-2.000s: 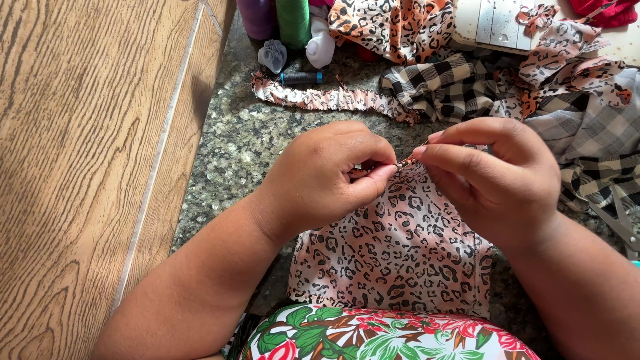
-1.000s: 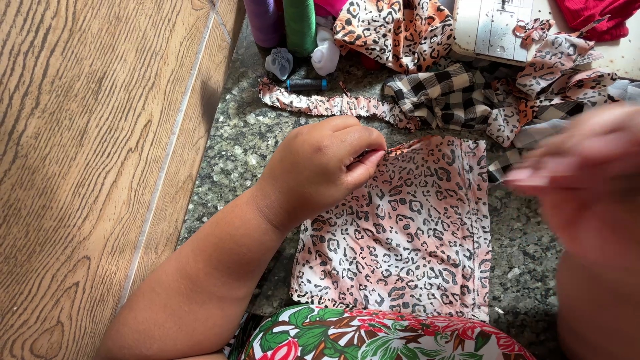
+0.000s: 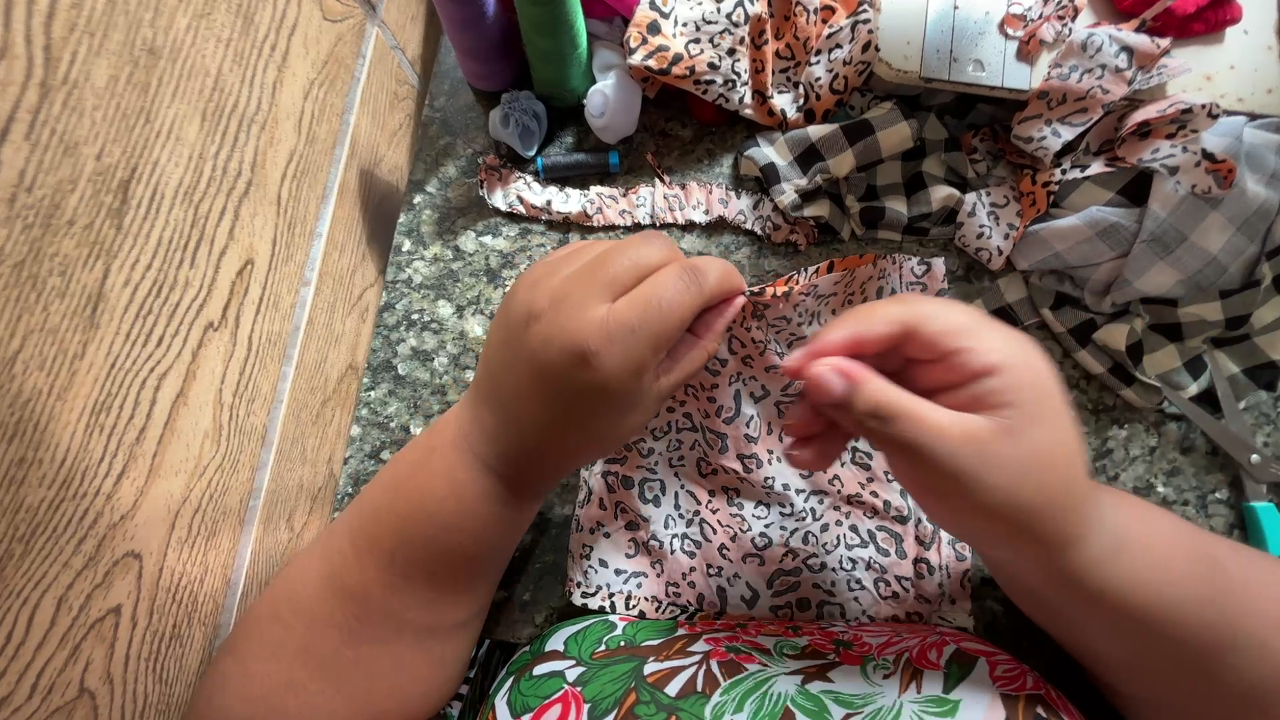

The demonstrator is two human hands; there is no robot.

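A piece of pink leopard-print fabric (image 3: 760, 510) lies on a speckled granite surface close to my body, its top edge folded over to show an orange side. My left hand (image 3: 610, 345) pinches that folded edge near its upper left corner. Over the fabric, just right of the left hand, is my right hand (image 3: 930, 410), with thumb and forefinger brought together. Whether a needle or thread is between those fingertips is too fine to make out. Above the hands lies a gathered leopard-print strip (image 3: 640, 203), with a dark thread spool (image 3: 578, 164) along its upper side.
Purple (image 3: 482, 45) and green thread cones (image 3: 554, 50) stand at the top. Black-and-white checked fabric (image 3: 870, 170) and leopard-print scraps (image 3: 1085, 90) lie at the upper right by a sewing machine's metal plate (image 3: 975, 45). Scissors (image 3: 1235, 440) with teal handles rest at the right edge.
My right hand was at the folded edge beside the left, then swung out to the right in a blur, and is now back over the fabric. My left hand keeps its pinch.
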